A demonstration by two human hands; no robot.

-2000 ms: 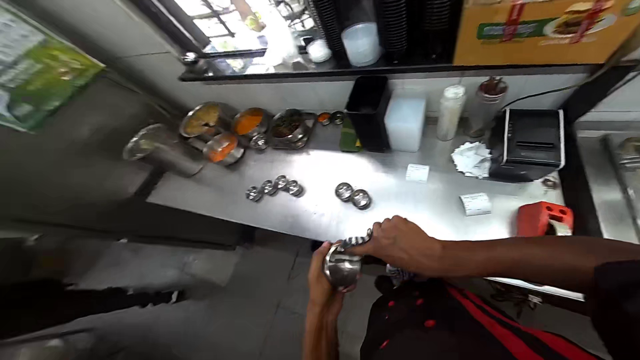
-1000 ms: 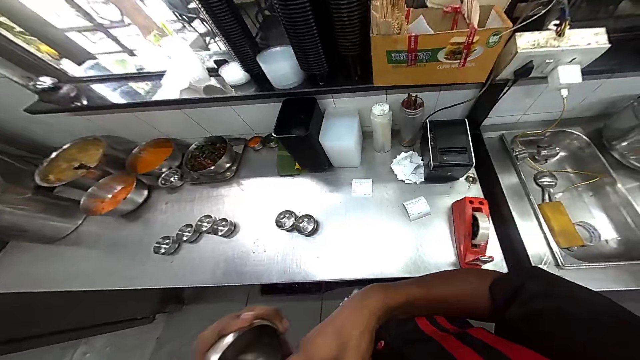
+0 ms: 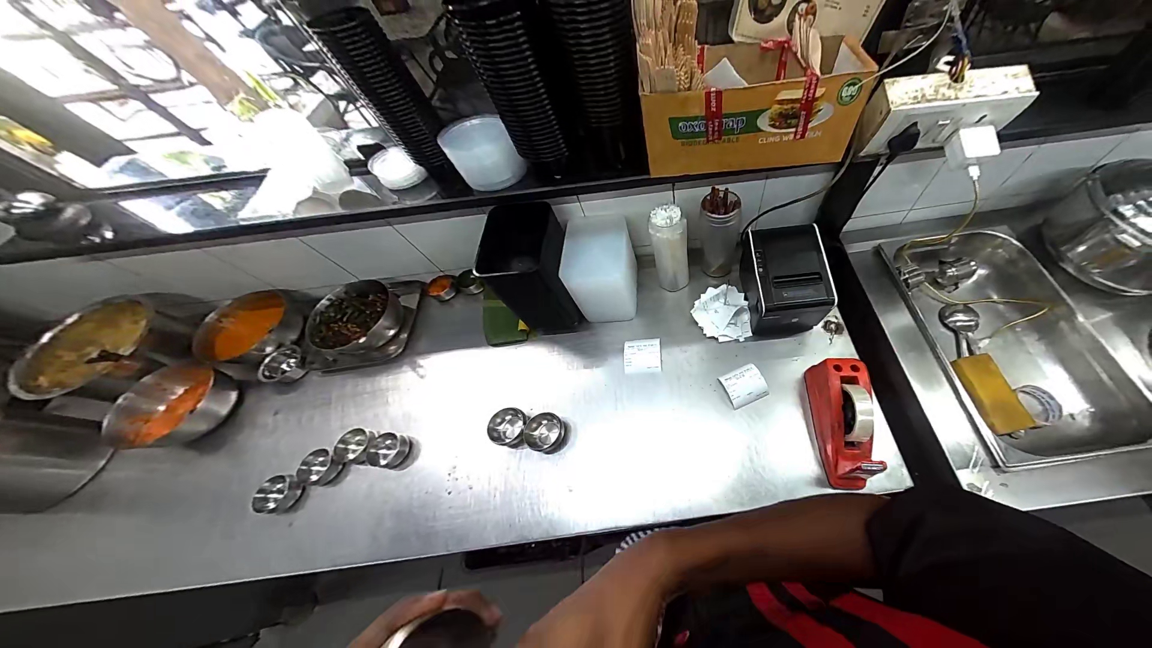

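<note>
My left hand [image 3: 423, 612] is at the bottom edge, its fingers curled round a round steel vessel [image 3: 445, 630] that is partly cut off by the frame. My right hand [image 3: 585, 612] is beside it, wrist bent, with its fingers out of view. On the steel counter [image 3: 450, 504] above my hands, two small steel bowls [image 3: 526, 429] touch each other. Several more small steel bowls [image 3: 319, 466] form a slanting row to the left. Farther left are steel pots of orange sauce [image 3: 241, 328], a yellowish dish [image 3: 85, 346] and a dark leafy mix [image 3: 349, 317].
A red tape dispenser [image 3: 841, 423] is near the counter's right end, with a black printer [image 3: 789, 279] behind it. Paper slips [image 3: 643, 355], a black container [image 3: 525, 270] and a white container [image 3: 600, 270] are farther back. A steel sink [image 3: 1062, 360] lies to the right.
The view has shifted toward the counter and right. My hands and the steel vessel, fully visible at first, are now low in view and partly cut off.
</note>
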